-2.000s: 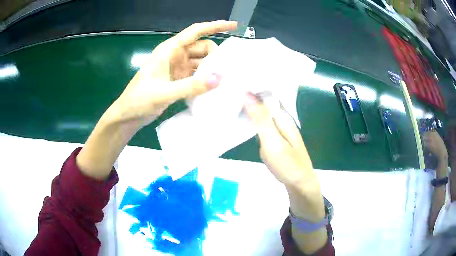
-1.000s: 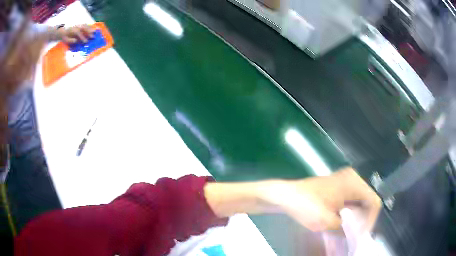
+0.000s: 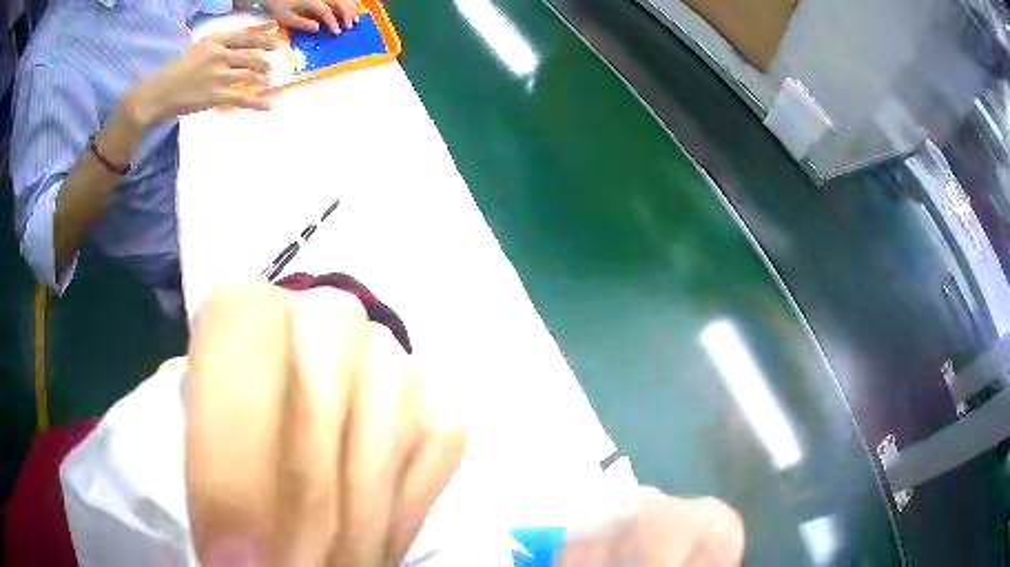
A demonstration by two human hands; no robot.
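Note:
My left hand [image 3: 316,426] is large, close and blurred at the lower left centre, its fingers curled downward over a crumpled white sheet or bag [image 3: 122,476]. The sheet shows on both sides of the hand. My right hand [image 3: 676,534] is at the bottom edge, right of my left hand, blurred and partly cut off; its grip is hidden. A small bright blue film piece [image 3: 539,546] shows beside it. Dark tweezers [image 3: 301,241] lie on the white table cover [image 3: 465,299], just beyond my left hand.
The green conveyor belt [image 3: 598,244] runs along the right of the white cover. A neighbouring worker in a striped shirt [image 3: 100,66] has both hands at an orange tray [image 3: 395,47] with blue items. A small dark object [image 3: 611,459] lies at the cover's belt-side edge.
My left hand has come back from over the belt, close to the camera, with white material. My right hand has entered at the bottom. The view has shifted, showing more of the neighbour.

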